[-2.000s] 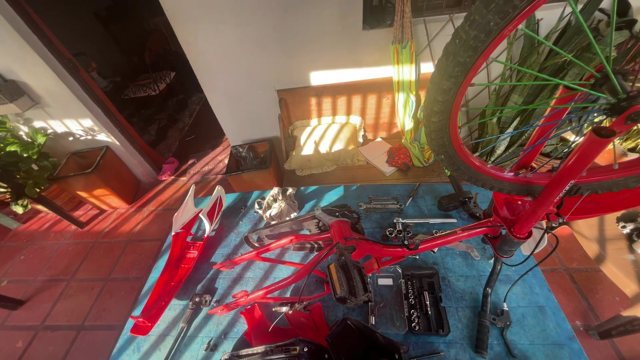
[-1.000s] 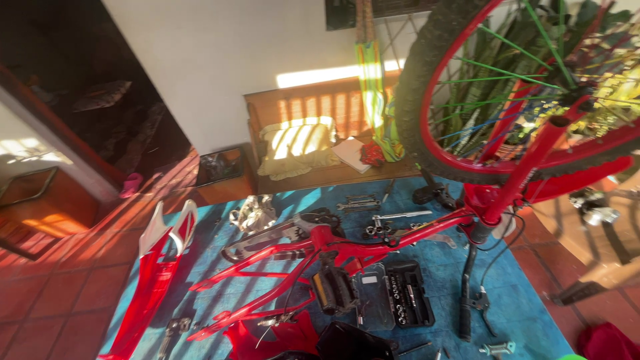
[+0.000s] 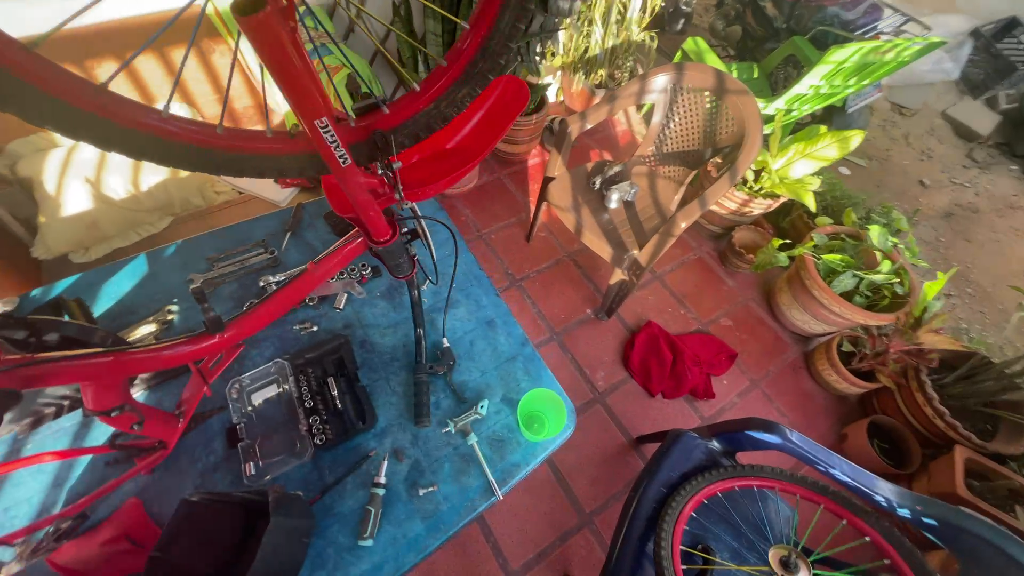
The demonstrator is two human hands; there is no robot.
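Note:
Neither my left hand nor my right hand shows in the head view. A red bicycle frame lies over a blue table, with its front wheel and red fender raised at the top left. The black handlebar points down the tabletop. Left of it is an opened socket set case. Wrenches and loose sockets lie behind the frame. Nearer the front edge are a screwdriver, a metal tool with a long rod and a green cup.
A brown plastic chair holding a metal part stands beyond the table. A red cloth lies on the tiled floor. At the lower right, a spoked wheel rests on a blue chair. Potted plants line the right side.
The view has swung right and closer to the table's right end, bringing the brown chair, blue chair and spare wheel into sight.

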